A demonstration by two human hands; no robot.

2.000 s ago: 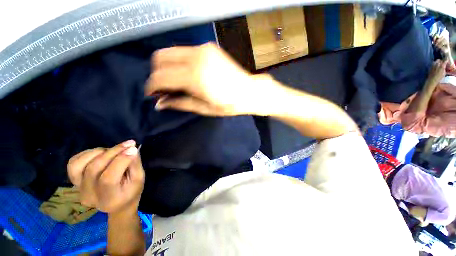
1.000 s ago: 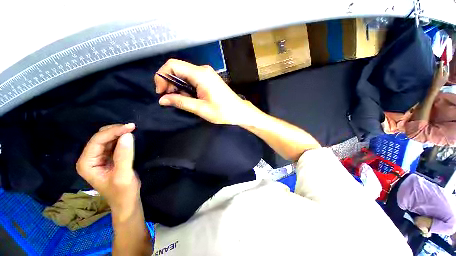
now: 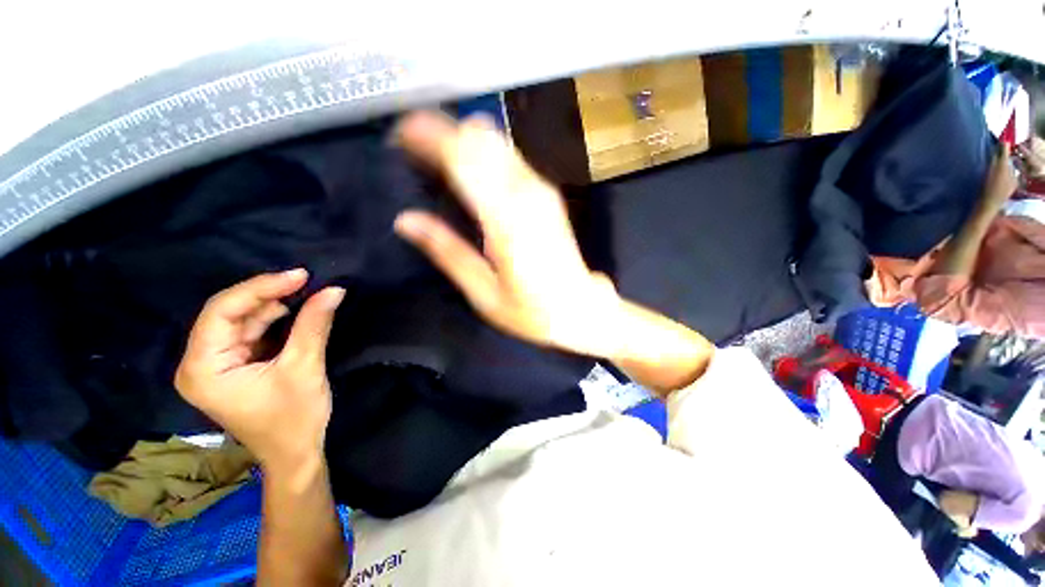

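A large dark garment (image 3: 378,310) lies across my lap as one soft black mass with folds. My left hand (image 3: 269,361) is over its lower left part, thumb and forefinger curved with a gap between them, and nothing shows in it. My right hand (image 3: 504,235) is above the garment's upper right part, palm partly turned to view, thumb and fingers spread. It is blurred at the fingertips. No tool can be made out in it; one may be hidden against the dark cloth.
A pale table edge with a ruler scale (image 3: 218,115) curves along the top left. A blue basket (image 3: 206,550) with khaki cloth (image 3: 172,479) is lower left. A flat dark board (image 3: 699,235) lies beyond my right forearm. At right are a red basket (image 3: 877,401) and people's arms.
My right hand has turned and spread its fingers; the slim dark tool seen in it one second ago no longer shows. My left thumb and forefinger were pinched at first and are now apart.
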